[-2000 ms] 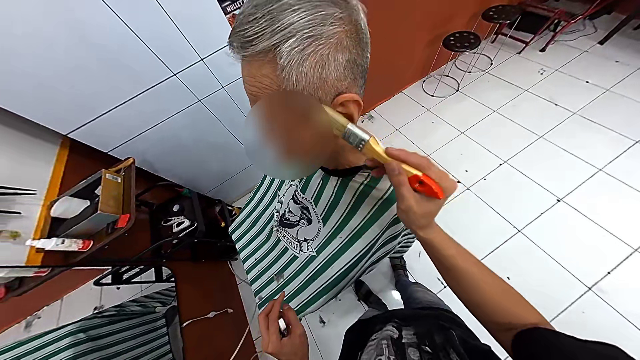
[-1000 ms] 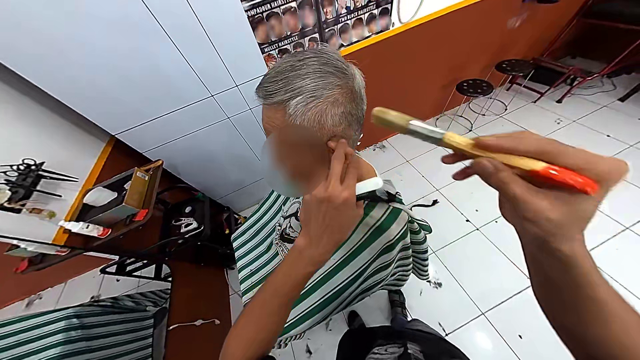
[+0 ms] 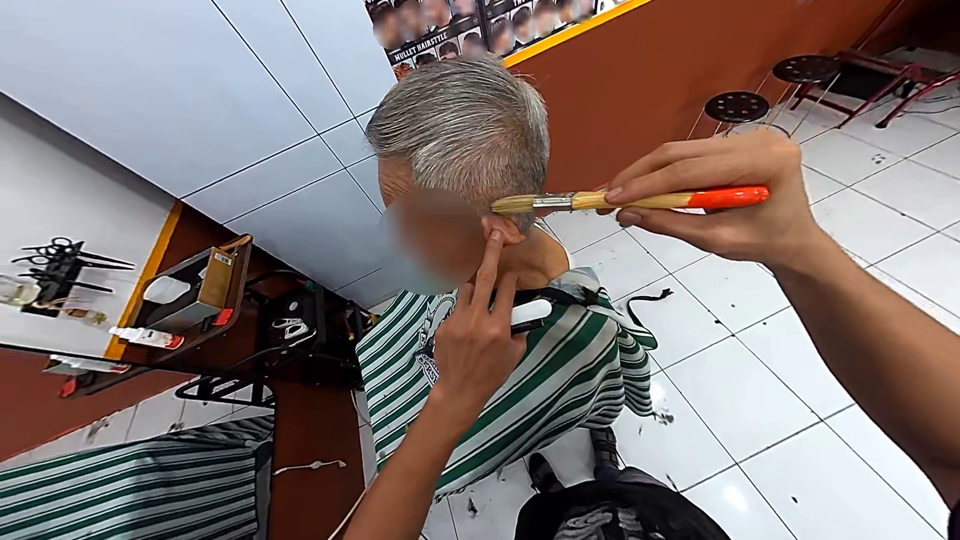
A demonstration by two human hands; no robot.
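My right hand [image 3: 712, 195] grips a flat brush [image 3: 637, 200] with a wooden, red-tipped handle, its pale bristles touching the hair just above the ear [image 3: 510, 230] of a seated person. One fingertip of my left hand [image 3: 480, 334] presses on that ear and bends it down. Between the fingers of the same hand is a white and black device [image 3: 531, 313], perhaps a hair trimmer, mostly hidden. A green-and-white striped barber cape [image 3: 540, 397] covers the seated person, whose short hair [image 3: 465, 127] is grey.
At left, a shelf [image 3: 225, 319] holds a box and a spray bottle [image 3: 146, 337]; scissors [image 3: 56, 255] hang beyond it. A black trolley [image 3: 307, 326] stands behind the cape. Round stools [image 3: 736, 107] are at the upper right. Hair clippings lie on the tiled floor [image 3: 750, 367].
The brush has moved left from beside the head onto the hair above the ear. Two seconds ago it was at the side of the face, with my left hand low by the cape.
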